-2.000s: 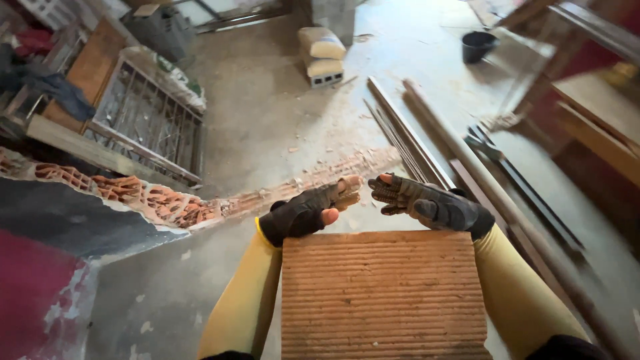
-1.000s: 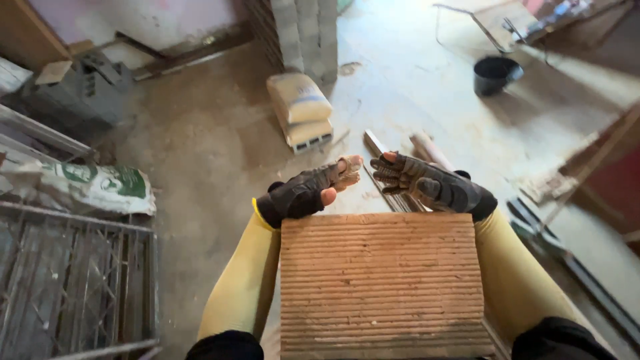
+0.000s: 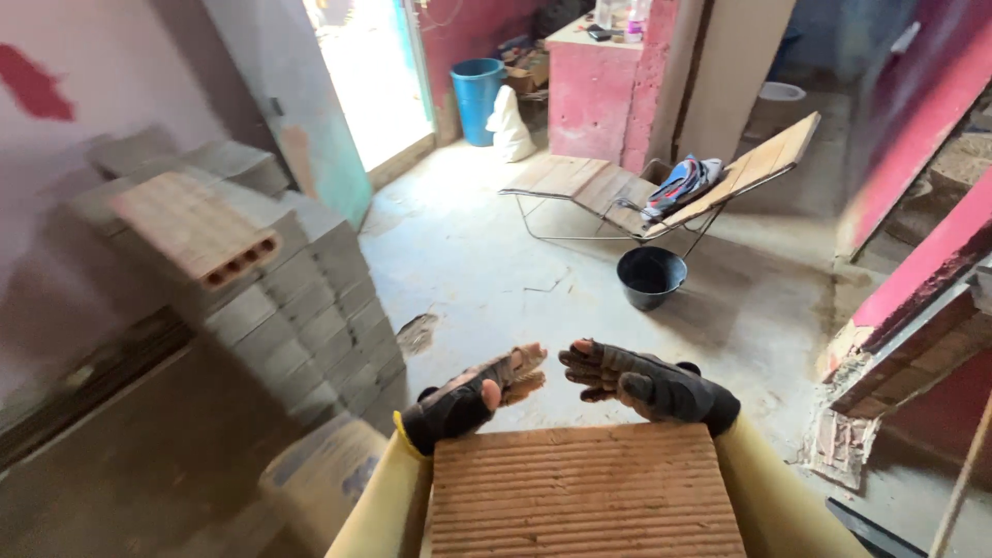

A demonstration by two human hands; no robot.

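A ribbed clay block point(image 3: 585, 492) lies across my two forearms at the bottom of the view, close to my body. My left hand point(image 3: 484, 391) reaches past its far left edge in a dark worn glove, fingertips bare and holding nothing. Opposite it, my right hand point(image 3: 647, 380), gloved the same way, extends past the far right edge with its fingers apart and nothing in them. A small gap separates the fingertips. Yellow sleeves cover both forearms, which flank the block; its underside is hidden.
Grey blocks point(image 3: 325, 310) are stacked at left, with a hollow clay block point(image 3: 194, 225) on top. A black bucket point(image 3: 651, 277) stands on the floor ahead, beside a low wooden-slatted lounger point(image 3: 597, 194). Farther back are a blue bin point(image 3: 477, 101) and a white sack point(image 3: 508, 128). Broken wall edges point(image 3: 841, 449) stand at right.
The view has swung a good way, from the floor with metal bars and bags toward the block stack and doorway. The clay block stays on my forearms, my hands posed as before.
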